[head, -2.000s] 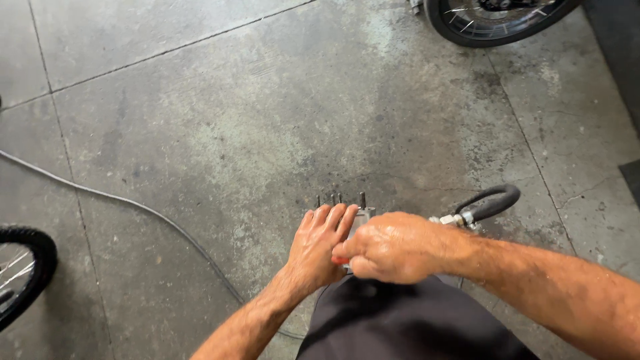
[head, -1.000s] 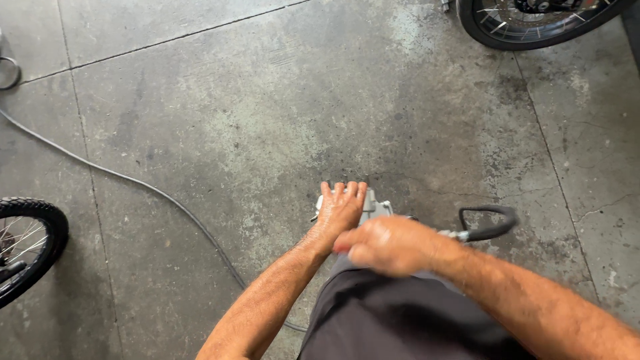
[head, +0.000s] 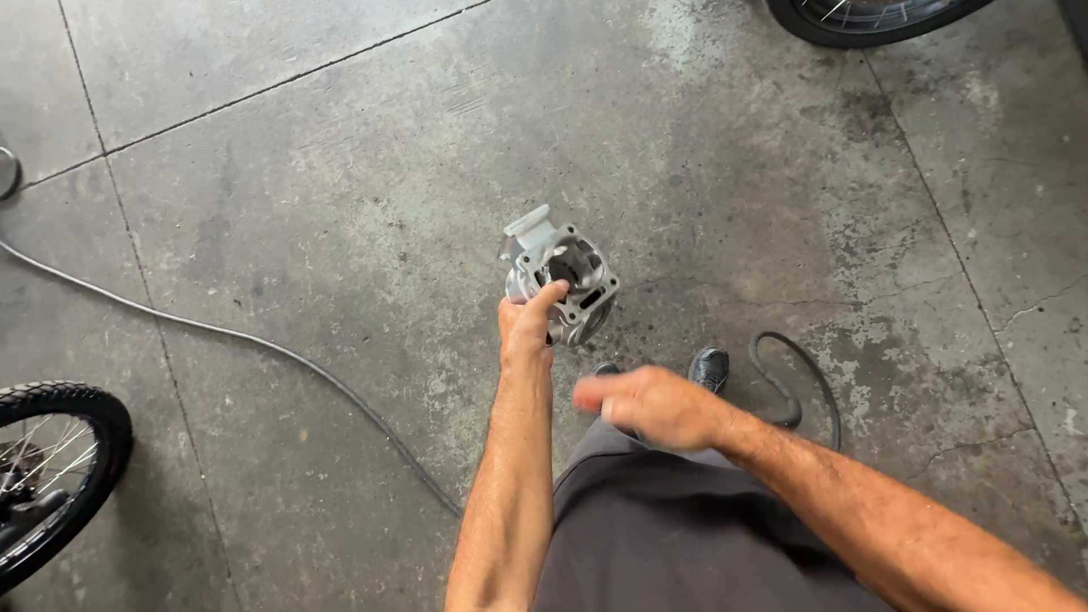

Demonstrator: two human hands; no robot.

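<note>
Over the concrete floor, near the middle of the view, a silver metal engine cylinder (head: 568, 276) is held up with its round bore and flat gasket face showing. My left hand (head: 529, 327) grips its lower left side, the thumb lying at the edge of the bore. To the lower right, apart from the cylinder, is my right hand (head: 654, 408), blurred and curled around a small object with a red-orange part (head: 590, 395). Most of that object is hidden by the fingers. A dark hose (head: 807, 365) loops out beyond my right wrist.
A grey cable (head: 280, 348) runs across the concrete floor (head: 382, 170) from the left edge down toward my legs. A spoked wheel with a knobby tire (head: 115, 425) stands at the lower left, another wheel (head: 850, 34) at the top right. My shoe (head: 710, 368) shows beside the hose.
My left hand has turned and raised the cylinder away from my lap, so its bore now shows. My right hand is now lower right of it, apart. The hose hangs in a different curve.
</note>
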